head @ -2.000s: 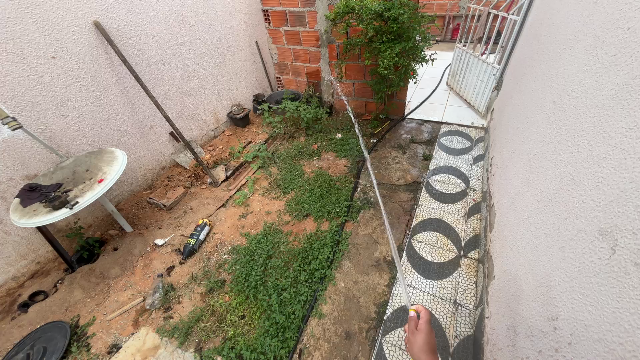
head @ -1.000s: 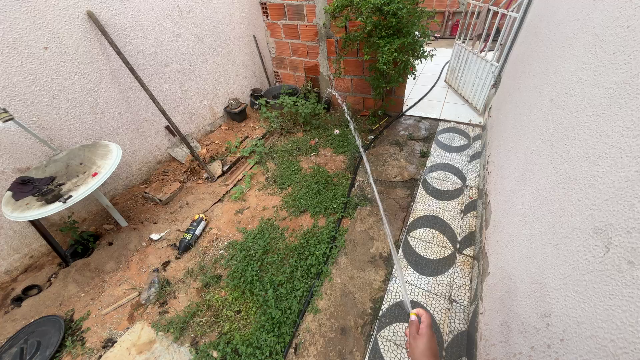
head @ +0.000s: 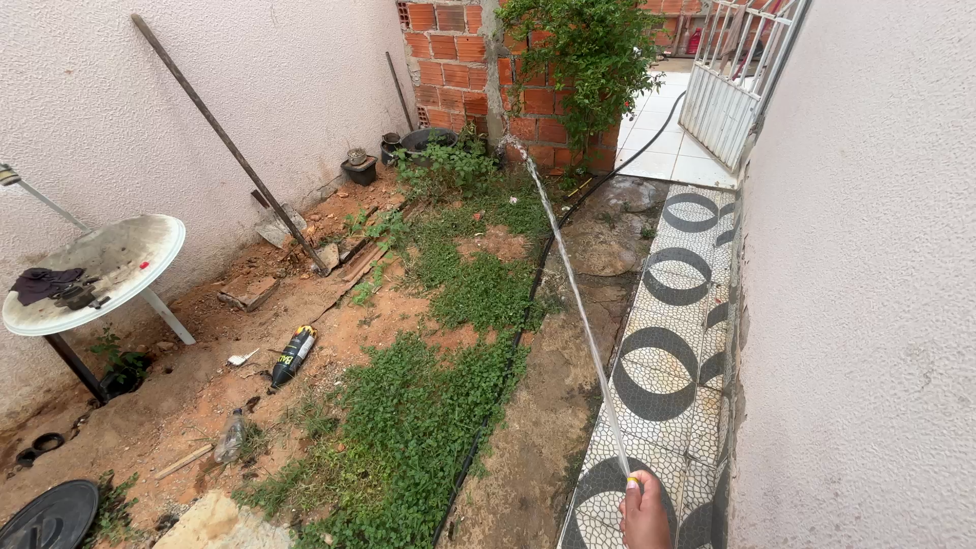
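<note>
My right hand (head: 645, 512), low and right of centre over the patterned tile walkway (head: 656, 366), is closed around the end of a hose (head: 632, 482), of which only a small yellowish tip shows. A stream of water (head: 568, 271) leaves it, arcs up and away, and breaks up near the foot of the brick wall (head: 537, 107), beside a leafy bush (head: 583, 61). A black hose (head: 540, 267) runs along the ground between the green weeds (head: 412, 427) and the concrete strip. My left hand is out of view.
A stained white round table (head: 145, 259) stands at the left wall. A long wooden pole (head: 229, 145) leans there. On the dirt lie a black bottle (head: 293, 357), a clear bottle (head: 230, 436) and a black lid (head: 52, 518). A white metal gate (head: 720, 107) stands far right, with pots (head: 360, 169) further back.
Water keeps streaming toward the base of the brick wall, with my right hand still around the hose end.
</note>
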